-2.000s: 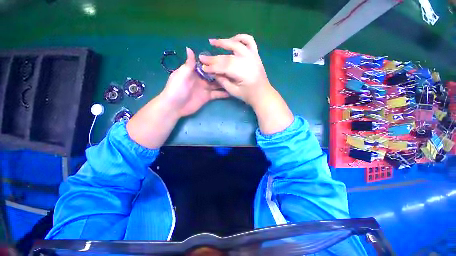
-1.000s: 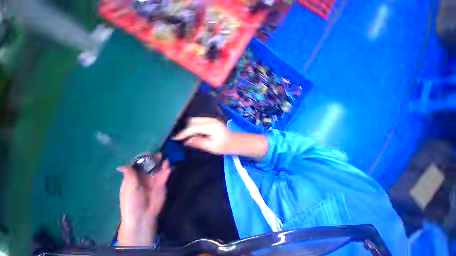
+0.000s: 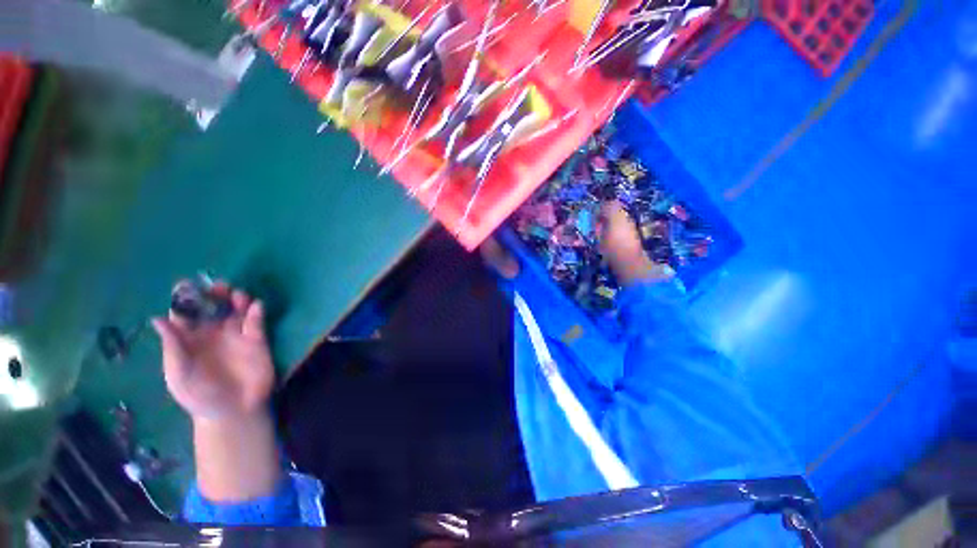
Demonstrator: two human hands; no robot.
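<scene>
My left hand is over the green table, palm up, with a round housing assembly held at its fingertips. The assembly is dark and slightly blurred. My right hand reaches into the blue bin of loose binder clips below the table edge. Its fingers are down among the small multicoloured clips, so whether it holds one is hidden.
The red tray with clipped pieces is at the top. A black ring and dark parts lie left of my left hand. A white puck and black compartment tray are lower left. A pale post slants at upper left.
The view has swung towards the right side. My right hand has left the housing assembly and moved into the clip bin. My left hand still holds the assembly.
</scene>
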